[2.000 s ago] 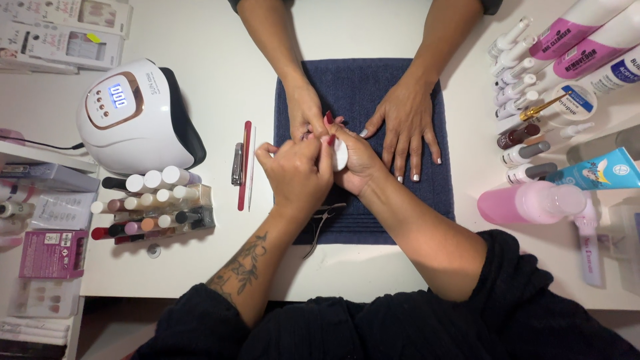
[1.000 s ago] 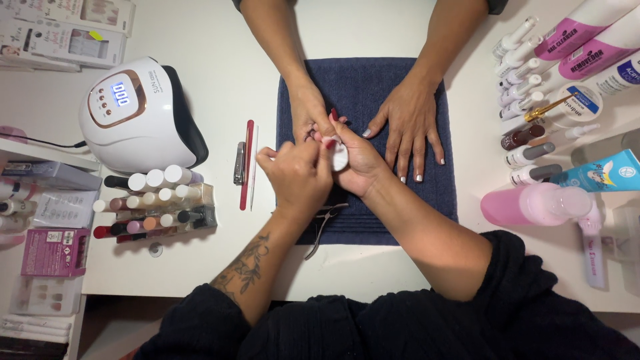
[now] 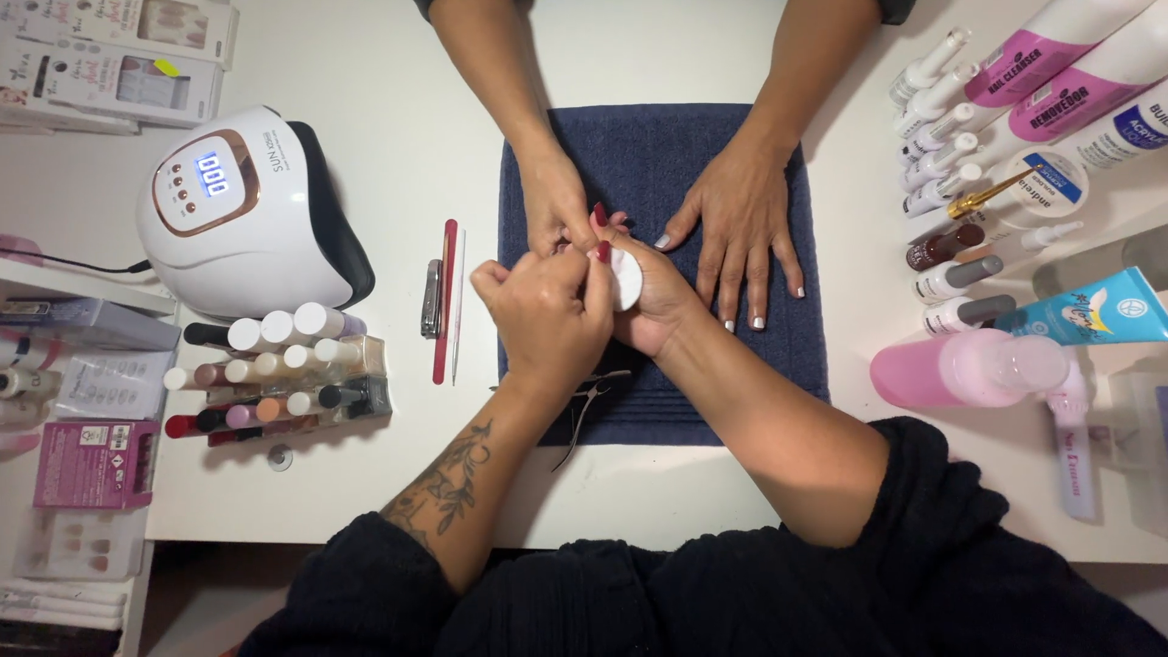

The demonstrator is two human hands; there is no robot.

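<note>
My left hand (image 3: 552,315), tattooed on the forearm, is curled with its red-nailed fingers at a round white cotton pad (image 3: 628,279). Against that pad lies the open palm side of my right hand (image 3: 659,297), whose red-nailed thumb rests on the fingers of the other person's hand (image 3: 552,201). Our hands overlap, so the fingertips are partly hidden. The person's other hand (image 3: 746,233) lies spread, palm down, on a dark blue towel (image 3: 776,383). Partly under my left wrist are metal cuticle nippers (image 3: 584,415).
Left of the towel lie a red nail file (image 3: 445,301), a thin white stick (image 3: 458,306) and nail clippers (image 3: 431,299). A nail lamp (image 3: 246,219) and a rack of polish bottles (image 3: 365,365) stand farther left. Bottles, a blue tube (image 3: 1086,315) and a pink-liquid bottle (image 3: 940,370) line the right.
The white pad has shifted slightly within my hands. The other person's spread hand stays on the towel.
</note>
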